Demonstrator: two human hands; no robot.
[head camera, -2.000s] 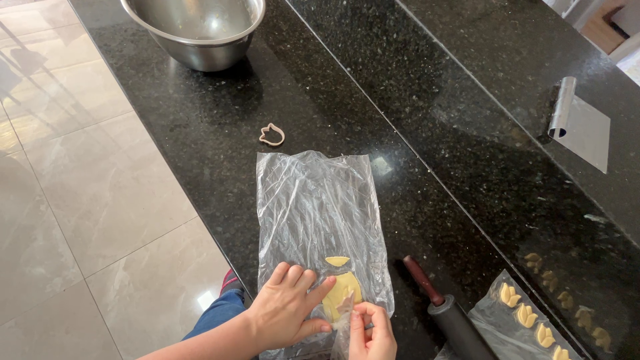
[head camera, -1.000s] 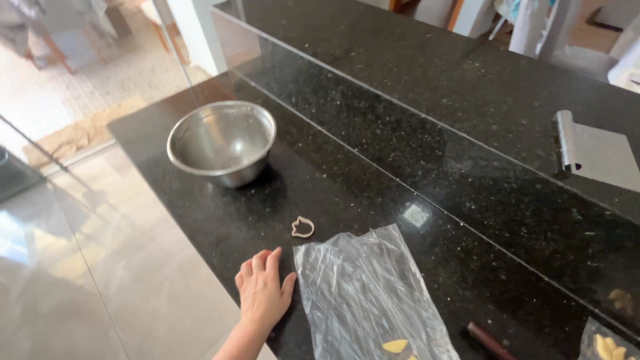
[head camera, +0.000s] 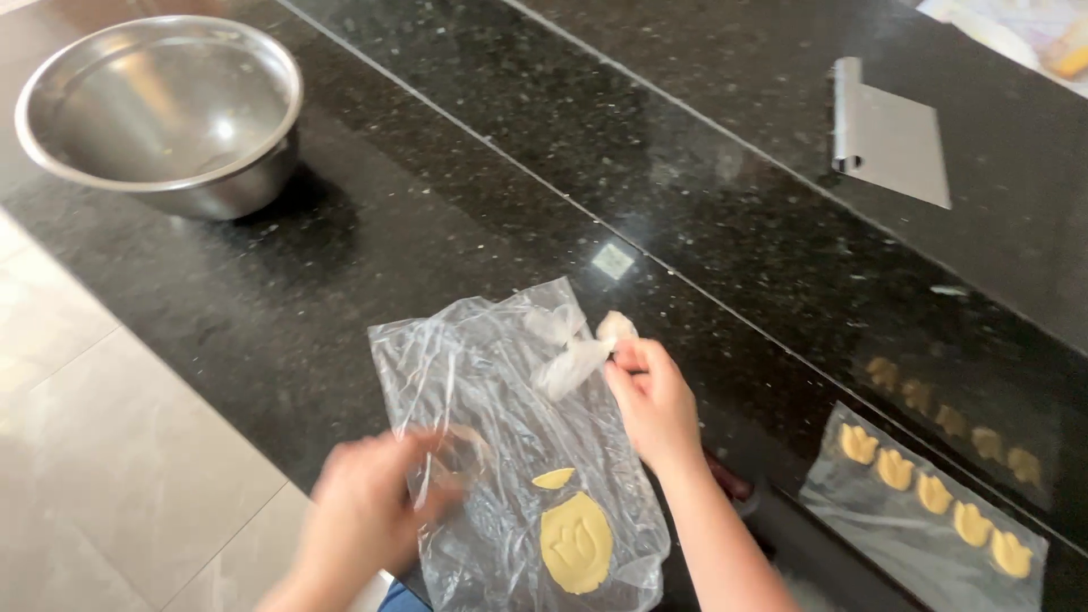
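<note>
My left hand (head camera: 378, 501), blurred by motion, holds a thin ring-like cookie cutter (head camera: 467, 450) over the left side of a clear plastic sheet (head camera: 493, 408). In my right hand (head camera: 654, 399), near the sheet's upper right, is a crumpled piece of thin translucent plastic (head camera: 574, 365), pinched at a pale lump. On the lower part of the sheet lies a flat oval of yellow dough (head camera: 578, 557) with a tulip-shaped imprint. A thin dough sliver (head camera: 553, 478) sits just above it.
A steel mixing bowl (head camera: 195, 183) stands at the upper left. Several tulip-shaped dough pieces (head camera: 933, 493) lie on another plastic sheet (head camera: 875, 535) at the right, beside a dark rolling pin (head camera: 816, 544) partly behind my right forearm. A metal bench scraper (head camera: 901, 140) lies upper right.
The cutter has left the counter above the sheet and is in my left hand. My right hand has come back into view with the crumpled plastic. The view has shifted.
</note>
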